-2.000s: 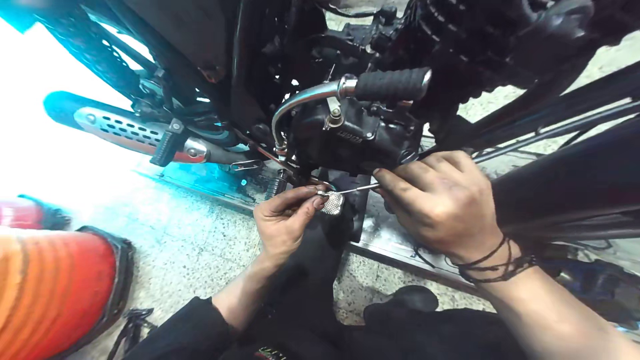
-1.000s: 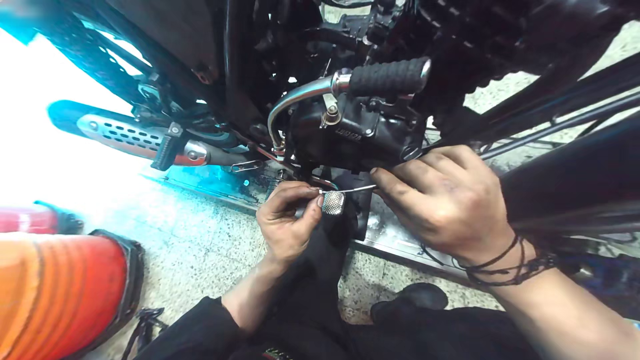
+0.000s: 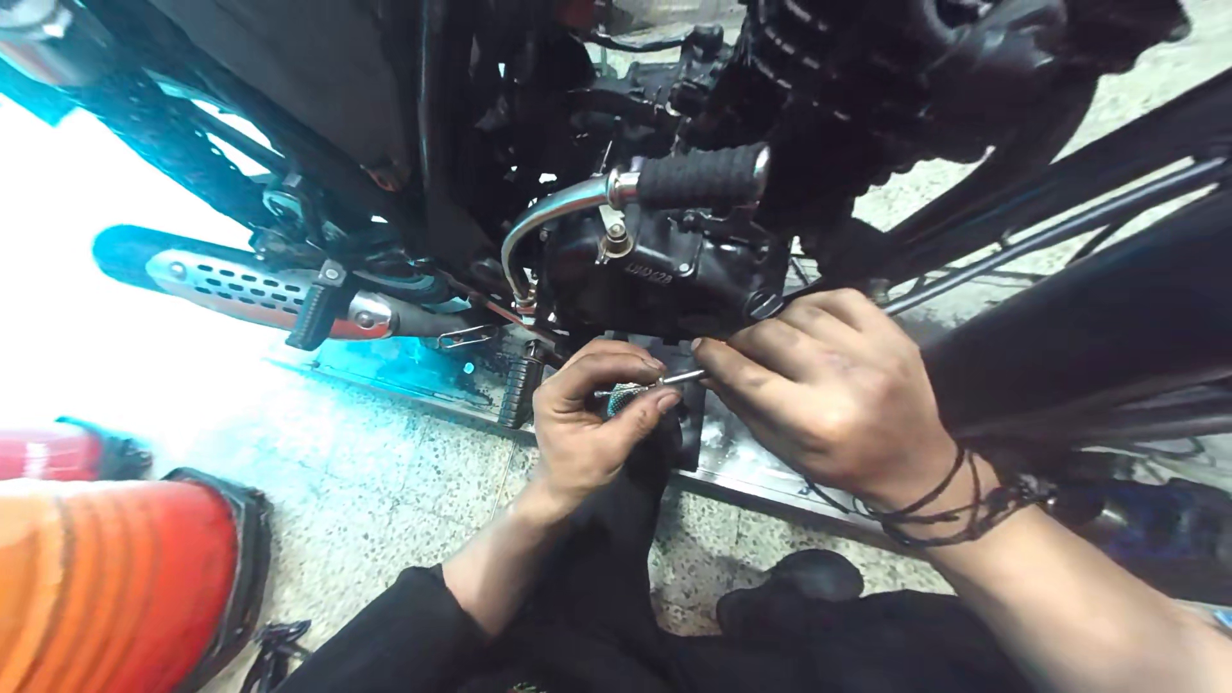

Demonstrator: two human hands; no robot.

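My left hand [image 3: 597,414] pinches a small part with a metal mesh surface [image 3: 626,397] between thumb and fingers; my fingers hide much of it. From the right my right hand [image 3: 818,395] grips a thin metal rod [image 3: 685,376], whose near end meets the part at my left fingertips. Whether the rod is a tool or a cable end I cannot tell. Both hands are just below the black engine cover [image 3: 664,279] of a motorcycle. Above them is the kick-start lever [image 3: 553,212] with its ribbed black rubber [image 3: 703,177].
The exhaust silencer [image 3: 241,289] with a perforated shield and a footpeg [image 3: 322,306] are at the left. A ribbed spring [image 3: 521,385] hangs left of my left hand. A metal platform edge [image 3: 770,505] runs below the engine. An orange-red container [image 3: 125,577] stands on the speckled floor at lower left.
The mesh part, which showed below the left fingertips a second ago, is now mostly covered by my left fingers. The rod now meets it at the fingertips.
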